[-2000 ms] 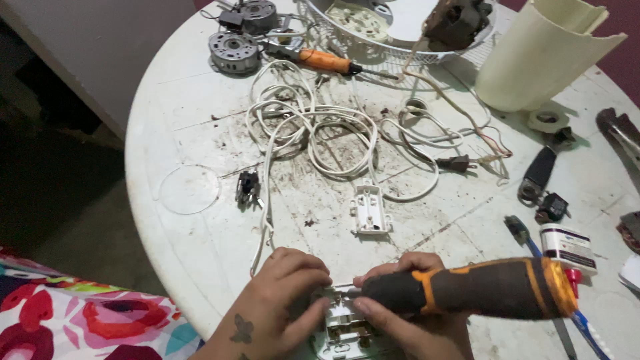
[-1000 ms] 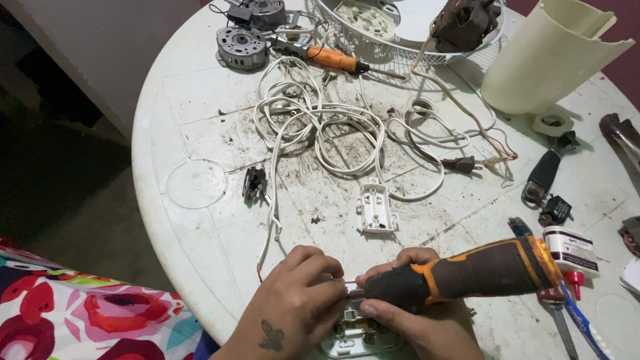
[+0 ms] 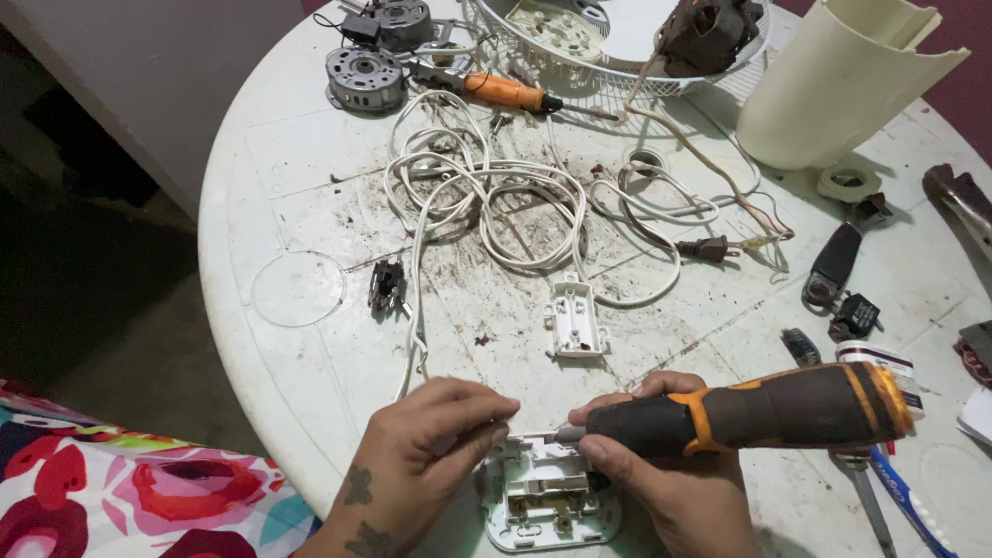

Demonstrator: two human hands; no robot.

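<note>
My right hand point(image 3: 666, 465) holds a screwdriver with a black and orange handle point(image 3: 744, 411), its shaft pointing left over the top edge of a white plastic housing point(image 3: 558, 504). Metal contacts show inside the housing. My left hand point(image 3: 434, 457) is at the housing's upper left corner, thumb and forefinger pinched together; whether something small is between them cannot be told. A white cord point(image 3: 418, 310) runs down toward the left hand from a tangled coil. Beyond the hands lies a small white plastic part point(image 3: 576, 318), with a black plastic part point(image 3: 386, 285) to its left.
An orange-handled screwdriver point(image 3: 504, 91) and metal motor covers point(image 3: 364, 77) lie at the back left. A white fan grille point(image 3: 604, 74) holds a motor point(image 3: 709, 35). A cream plastic tube point(image 3: 837, 85), an adjustable wrench point(image 3: 841, 252), a plug point(image 3: 705, 248) and a blue toothbrush point(image 3: 903, 496) are rightward.
My left hand's fingers have lifted from the screwdriver's tip and now stand a little apart from it. The right hand still holds the screwdriver at the housing's top edge.
</note>
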